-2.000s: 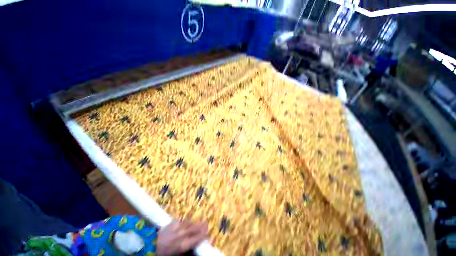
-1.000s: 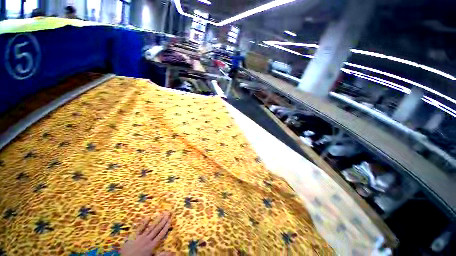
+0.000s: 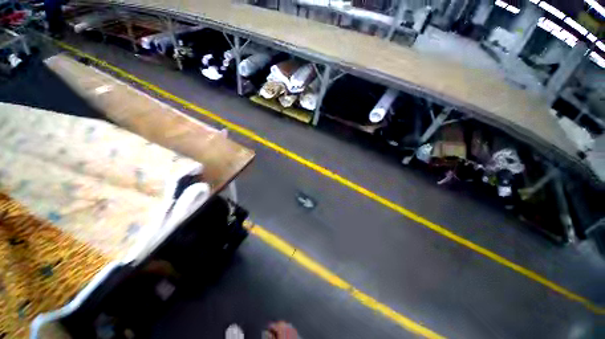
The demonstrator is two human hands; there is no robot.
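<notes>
The yellow-orange leopard-spot fabric (image 3: 40, 265) lies at the lower left, cut off by the picture's edge. Its broad pale underside (image 3: 86, 172), with faint bluish marks, lies beside the print. A white fabric edge (image 3: 189, 202) bulges and hangs at the table's near corner. Another pale edge runs down to the bottom left, over a dark area. I cannot make out my left hand or my right hand. Small blurred pale and pinkish shapes touch the bottom edge; I cannot tell what they are.
The brown wooden table edge (image 3: 172, 132) ends in a corner beside the fabric. Grey floor (image 3: 371, 245) with yellow lines (image 3: 332, 175) lies to the right. A long table (image 3: 398, 63) crosses behind, with rolls (image 3: 285, 83) and bundled material (image 3: 451, 149) beneath.
My view has swung right and down, from the blue press to the table's corner and floor. The hand on the print a second ago has left the visible scene. The pale underside now shows closer.
</notes>
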